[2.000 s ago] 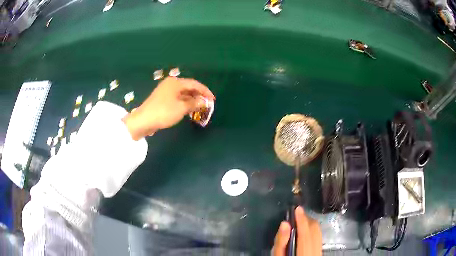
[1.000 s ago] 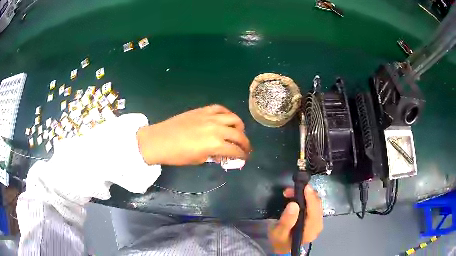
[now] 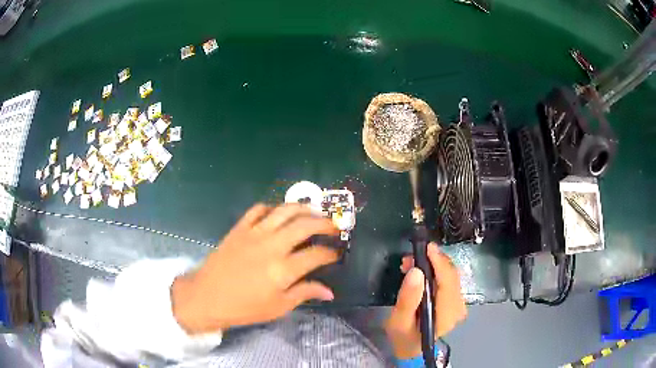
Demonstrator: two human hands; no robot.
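Observation:
A small watch housing [image 3: 344,203] with parts and an orange patch inside lies on the green mat, beside a white round disc [image 3: 303,192]. My left hand [image 3: 262,266] reaches over both, fingertips at the housing's lower left edge, thumb apart; whether it grips is unclear. A dark piece below the housing is partly covered by my fingers. My right hand [image 3: 435,298] holds a soldering iron [image 3: 425,259] like a pen, its thin barrel pointing up to the rim of a tan bowl [image 3: 375,147] of grey shiny bits.
Many small silvery-yellow batteries [image 3: 129,154] lie in a loose pile at left. A thin wire [image 3: 108,224] trails from the left edge. Right of the bowl stand a black fan [image 3: 475,183], an iron stand [image 3: 575,136] and a pale tray [image 3: 582,241]. A white sheet [image 3: 16,136] is at far left.
My left hand has come from the far mat toward me with the unit, which now lies by the disc. The iron tip went from the bowl to beside the fan, then back to the bowl's rim.

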